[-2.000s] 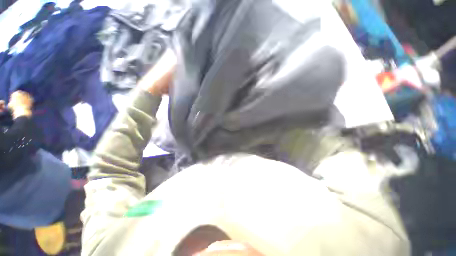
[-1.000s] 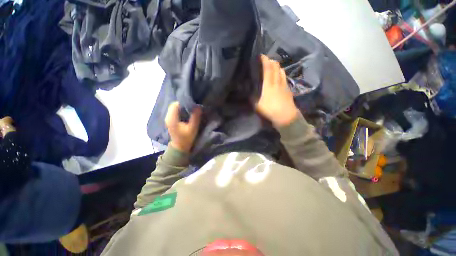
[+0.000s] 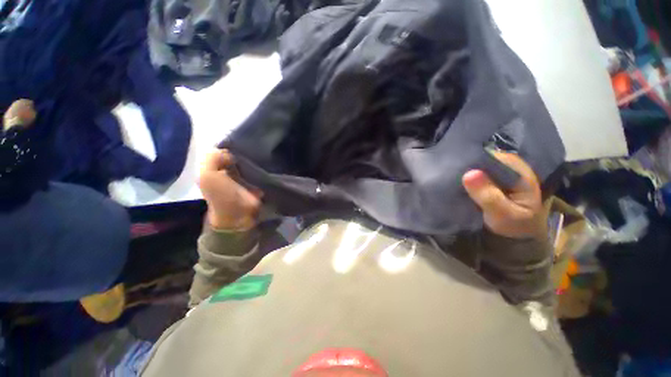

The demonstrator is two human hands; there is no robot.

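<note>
A dark grey jacket [image 3: 441,169] lies opened in front of me over the near table edge, its darker lining [image 3: 353,118] showing in the middle. A small dark label [image 3: 393,33] shows near its far part. My left hand [image 3: 229,193] pinches the near edge at the left. My right hand [image 3: 509,193] holds the cloth at the right, a fold between thumb and fingers. The edge stretches between both hands close to my body. No thread snips can be made out.
More grey jackets [image 3: 213,37] lie at the far left on the white table [image 3: 600,110]. Navy garments [image 3: 81,96] lie at the left, beside another person's hand [image 3: 20,113] and dark sleeve. A box with orange items [image 3: 570,274] stands below the table at the right.
My hands have moved apart, from the bunched cloth in the middle to the jacket's left and right sides. The jacket is spread wider, with its near edge pulled out towards me.
</note>
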